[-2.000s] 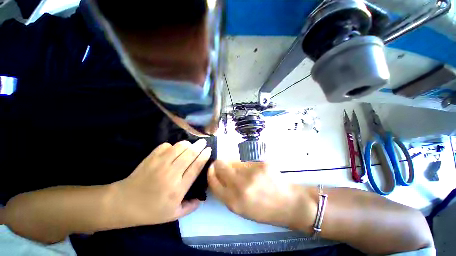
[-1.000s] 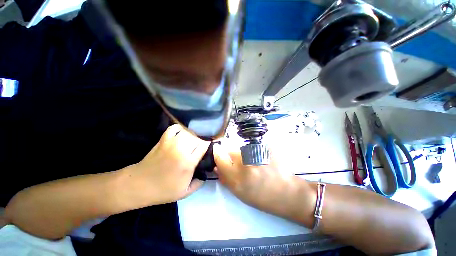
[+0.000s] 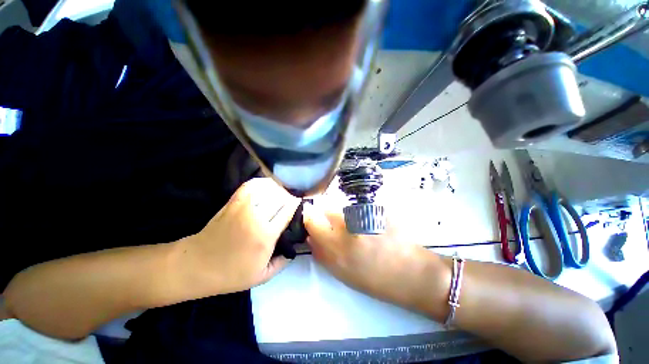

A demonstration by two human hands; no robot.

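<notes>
A black garment (image 3: 121, 170) lies in a large heap at the left and hangs over the table's front edge, with a small white label at the far left. My left hand (image 3: 238, 238) is closed on the garment edge at the centre. My right hand (image 3: 356, 245) meets it there, its fingertips pinching the same black edge (image 3: 295, 231). The fingertips touch or nearly touch. The needle and presser foot are hidden behind the shiny curved metal guard (image 3: 299, 142).
The thread tension dial (image 3: 365, 217) stands just above my right hand. A large grey knob (image 3: 528, 99) is at the upper right. Red-handled snips (image 3: 505, 220) and blue-handled shears (image 3: 546, 231) lie at the right. Scraps (image 3: 438, 174) lie behind the dial. A tape measure strip (image 3: 370, 353) runs along the front edge.
My left hand has gone from lying flat with extended fingers to a closed grip on the cloth. Both hands' fingertips have come together. The machine parts appear shifted slightly right in view.
</notes>
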